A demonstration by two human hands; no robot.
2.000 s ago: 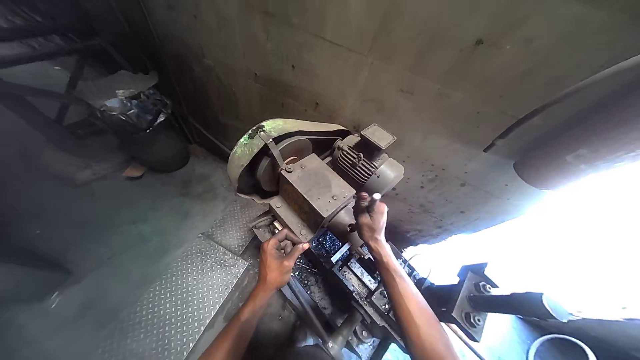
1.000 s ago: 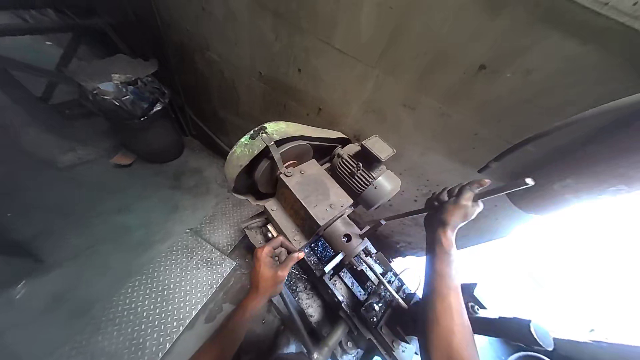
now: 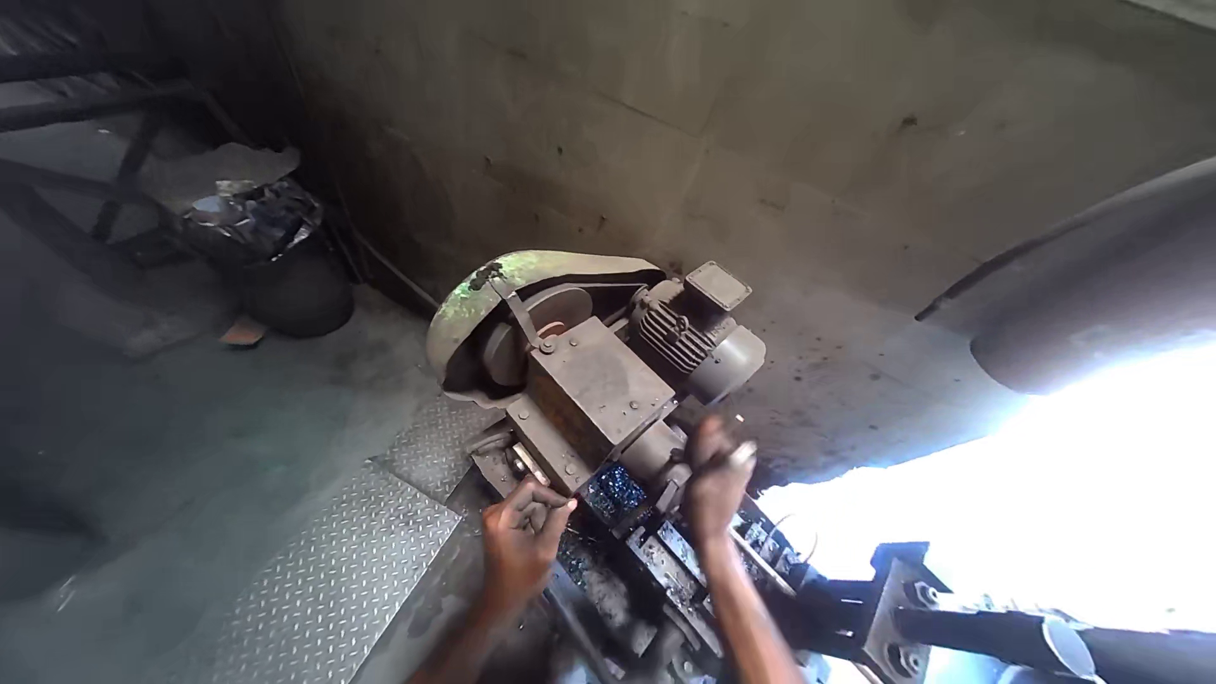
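My left hand (image 3: 522,532) rests with curled fingers at the lower corner of a boxy metal machine housing (image 3: 608,380); whether it pinches anything is hidden. My right hand (image 3: 717,480), blurred by motion, is closed beside the round spindle end (image 3: 654,449). A pale tip of a metal bar (image 3: 744,453) shows at this fist, the rest being hidden. Behind the housing, a chipped green-and-cream belt guard (image 3: 475,304) curves around the pulleys (image 3: 559,309). A finned electric motor (image 3: 684,337) sits at the housing's right. Bluish metal chips (image 3: 616,487) lie below the spindle.
Machine slides (image 3: 674,560) and a bracket with a dark cylinder (image 3: 988,636) extend at lower right. Tread plate (image 3: 332,570) covers the floor at lower left. A dark bin (image 3: 299,294) holds crumpled scrap near the wall (image 3: 760,142). A large pipe-like body (image 3: 1092,285) juts in at right.
One second ago my right hand held the bar out to the right of the spindle; now this hand is back close to the spindle. My left hand has stayed at the housing's corner.
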